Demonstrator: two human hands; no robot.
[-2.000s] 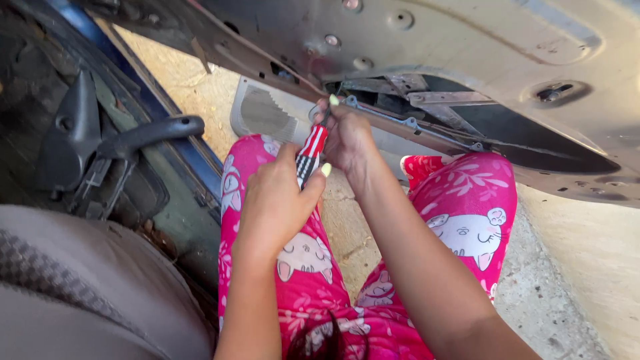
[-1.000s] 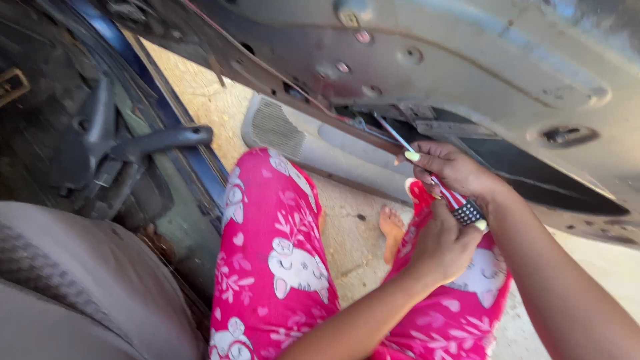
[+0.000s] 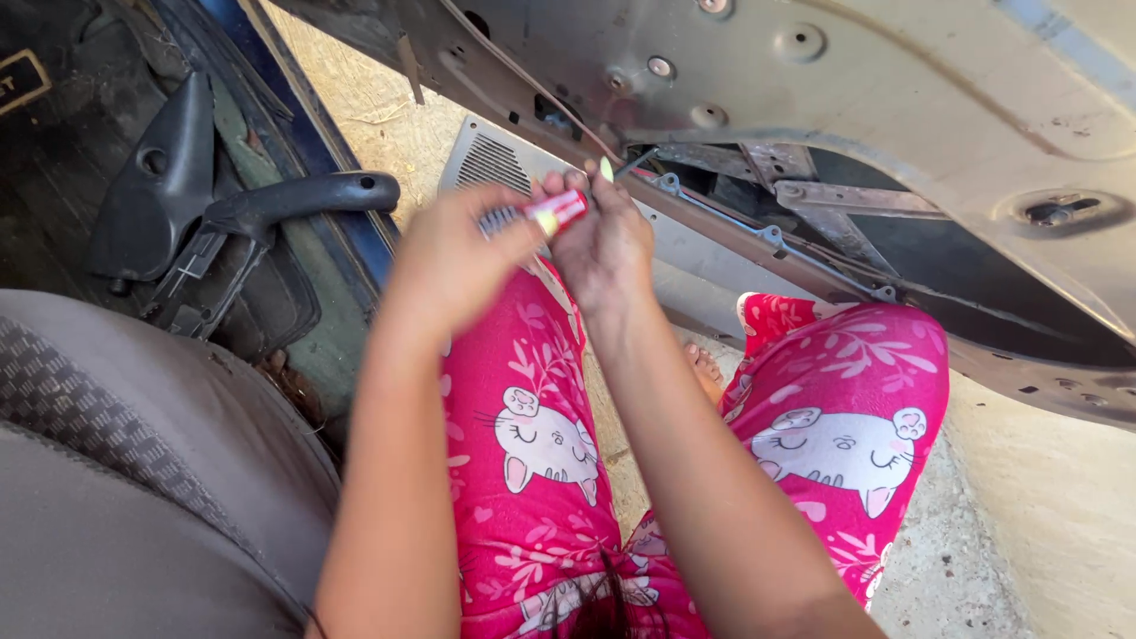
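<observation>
A screwdriver with a red, white and black handle (image 3: 559, 211) lies across both hands. My left hand (image 3: 448, 262), blurred, is closed around the black rear end of the handle. Palm up, my right hand (image 3: 608, 235) has its fingers at the red front part and the shaft. Beyond those fingers the thin shaft (image 3: 637, 162) points up and right to the lower edge of the opening in the bare metal car door (image 3: 852, 80). Whether its tip touches anything I cannot tell. Metal window regulator arms (image 3: 856, 199) show inside the opening.
A grey door trim panel with a speaker grille (image 3: 493, 160) is on the ground behind the door's lower edge. At left, a black plastic door handle piece (image 3: 302, 200) lies in the car beside the grey seat (image 3: 160, 444). My knees in pink trousers (image 3: 550, 390) flank my forearms.
Both hands have moved left with the screwdriver. Its shaft pointed up and left one second ago; now it points up and right.
</observation>
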